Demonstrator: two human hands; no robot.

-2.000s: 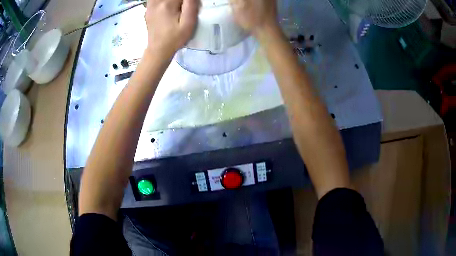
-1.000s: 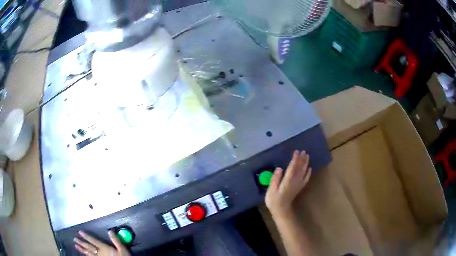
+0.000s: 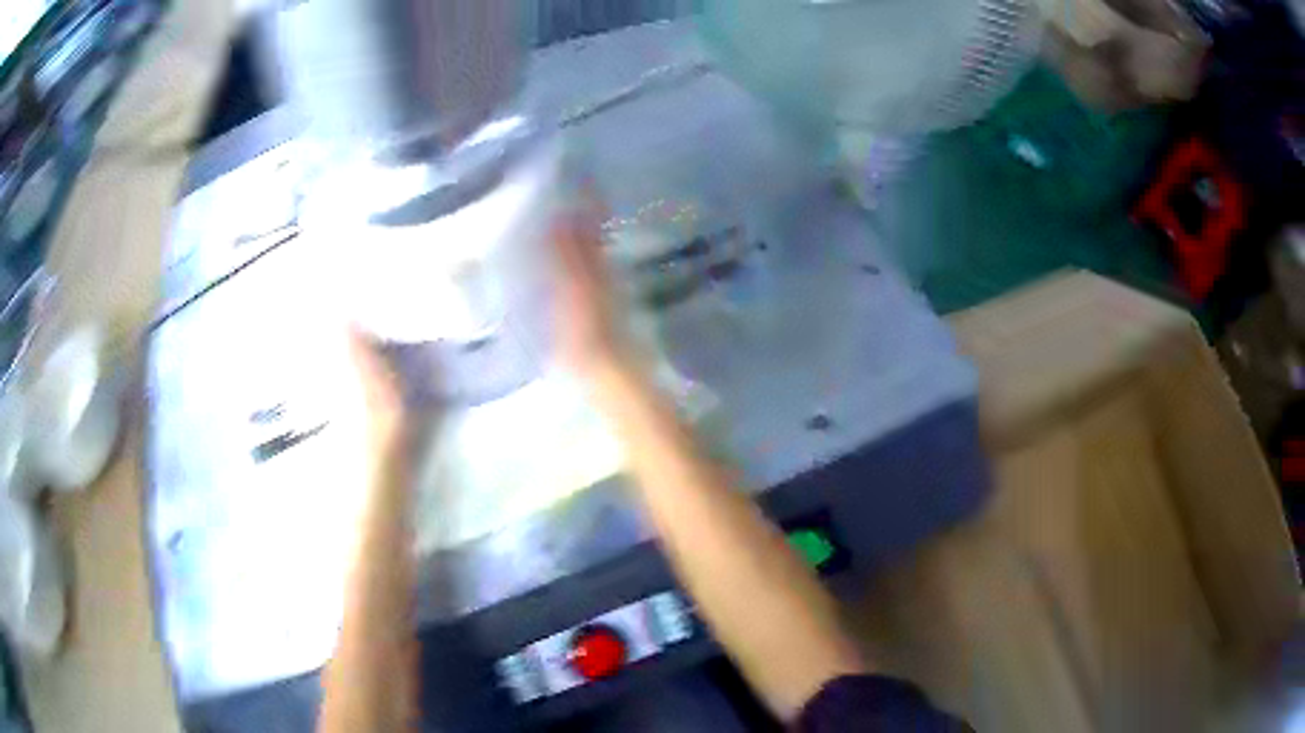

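Observation:
The white housing point(image 3: 451, 279) stands white side up on the machine table under the shiny metal press head point(image 3: 408, 79), overexposed and blurred. Its clear lower section point(image 3: 494, 375) shows faintly below. My left hand point(image 3: 378, 375) is at the housing's lower left side and my right hand point(image 3: 580, 287) is at its right side. Both hands are blurred, and whether the fingers touch or grip the housing cannot be told. The crumpled pale sheet point(image 3: 530, 480) lies in front of the housing.
A red button point(image 3: 598, 653) and a green button point(image 3: 812, 546) are on the dark front panel. White housings point(image 3: 72, 415) stand on the cardboard-covered bench at left. An open carton point(image 3: 1088, 501) is right of the machine. A fan guard point(image 3: 988, 57) and a red stool-like object point(image 3: 1195, 208) are behind.
Both hands have left the front panel beside the green buttons and moved up to the two sides of the housing. The view has shifted slightly, moving the machine to the right in the picture.

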